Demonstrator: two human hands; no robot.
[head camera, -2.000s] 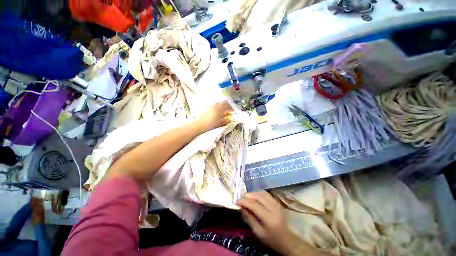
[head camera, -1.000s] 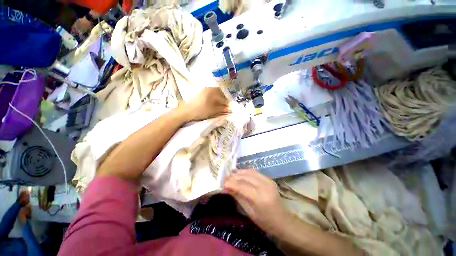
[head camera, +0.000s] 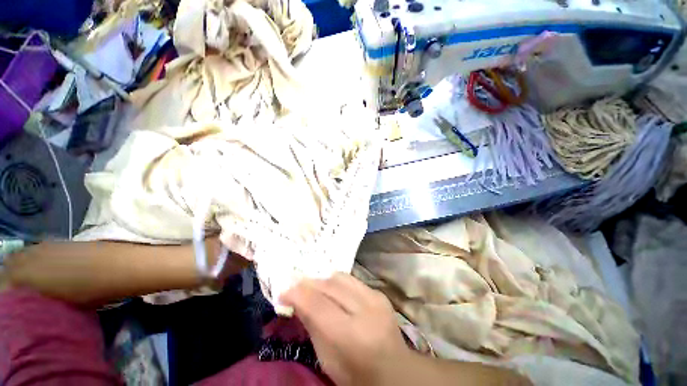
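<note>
The cream garment piece (head camera: 248, 173) lies across the table left of the needle area and hangs over the front edge. Its gathered seam (head camera: 331, 226) runs down its right side from near the presser foot (head camera: 413, 105). My right hand (head camera: 343, 313) is shut on the cloth's lower edge at the table front. My left hand (head camera: 226, 260) is at the cloth's lower left edge, mostly hidden by folds, so its grip cannot be told. A narrow white strip (head camera: 200, 245) loops by my left wrist. The white sewing machine (head camera: 482, 45) stands behind.
Thread snips (head camera: 456, 137) lie right of the needle. Red rings (head camera: 482, 90) sit beside the pale lilac strands (head camera: 520, 143) and the cream cord bundle (head camera: 591, 136). More cream cloth (head camera: 490, 290) hangs below the ruled table edge (head camera: 422, 200). A purple basket (head camera: 26, 83) is at far left.
My left hand has moved from beside the needle down and left to the cloth's lower edge. My right hand stays on the cloth, lower and slightly left. The cloth is spread flatter toward me.
</note>
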